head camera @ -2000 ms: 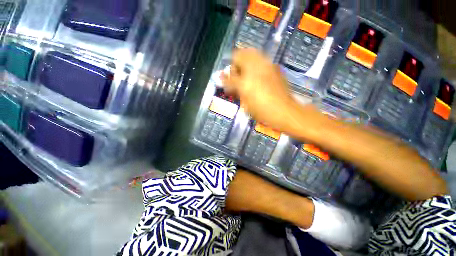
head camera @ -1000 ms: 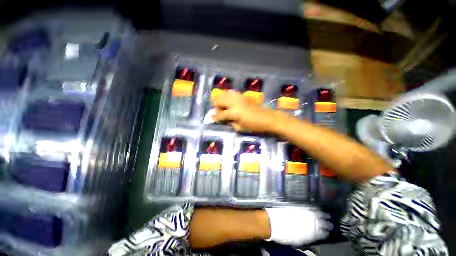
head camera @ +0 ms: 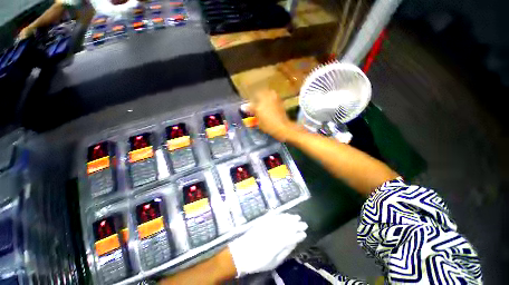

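Note:
A clear tray (head camera: 223, 181) holds several keypad phones (head camera: 195, 206), fronts up, with dark-red tops, orange bands and number keys, in two rows. My bare right hand (head camera: 268, 114) is blurred. It is over the phone at the back right corner of the tray and covers part of it. A small white wiping cloth (head camera: 246, 107) shows at its fingertips. My left hand (head camera: 269, 243), in a white glove, lies at the tray's near edge, right of middle, with its fingers partly apart and nothing seen in it.
A white desk fan (head camera: 335, 93) stands right of the tray on the green mat (head camera: 393, 139). Clear stacked trays (head camera: 47, 222) are at the left edge. A grey ledge (head camera: 162, 61) runs behind. Another phone tray (head camera: 120, 32) and another person's gloved hand (head camera: 114, 5) are at the top left. Cardboard (head camera: 268, 58) lies behind.
The view has swung to the right, bringing the fan further in. My right hand with the cloth has moved along the back row to its right end. My left hand stays by the near edge.

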